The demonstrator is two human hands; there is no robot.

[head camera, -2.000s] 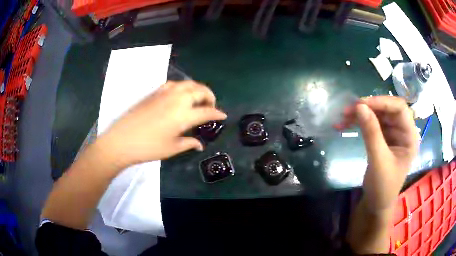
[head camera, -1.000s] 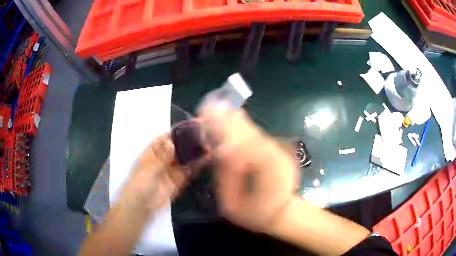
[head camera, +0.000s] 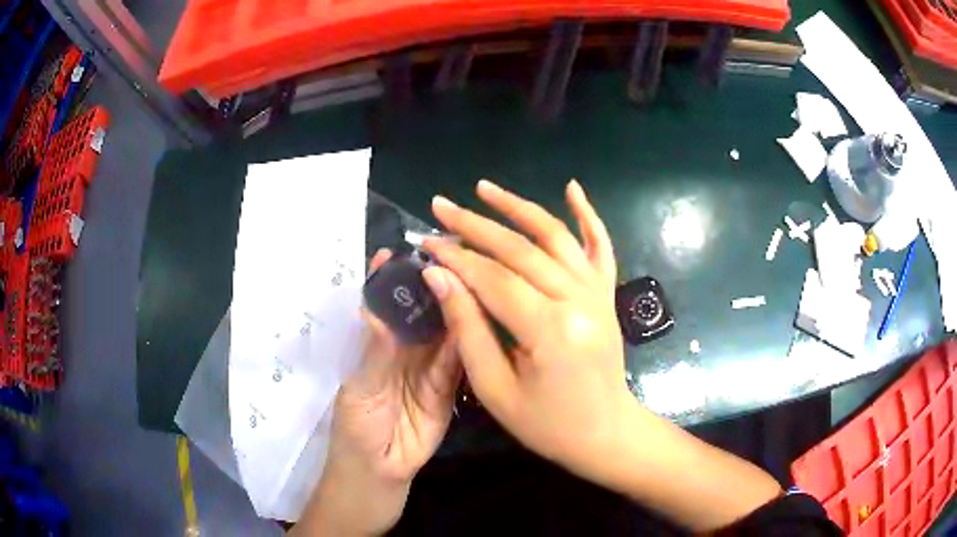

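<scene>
My left hand (head camera: 394, 409) holds a dark rounded-square watch body (head camera: 403, 298), its grey-black face up with a small pale mark on it. My right hand (head camera: 546, 304) is over it, thumb and forefinger together at the watch's upper right edge, the other fingers spread. A small clear and whitish film piece (head camera: 418, 237) shows at the right fingertips. Another watch body (head camera: 644, 310) lies on the green bench right of my right hand, its round sensor ring up. The bench below my hands is mostly hidden by them.
A white sheet (head camera: 299, 283) with faint marks lies at left over a clear sheet (head camera: 205, 388). At right are a pump bottle (head camera: 867, 173), a white pad (head camera: 831, 315), white scraps and a blue stick (head camera: 897, 290). Red trays stand at the far side (head camera: 472, 26) and lower right (head camera: 892, 451).
Since a second ago, the watch in my left hand shows its marked face more clearly. My right fingers have spread, and the white piece at them sits lower. Marks now show on the white sheet.
</scene>
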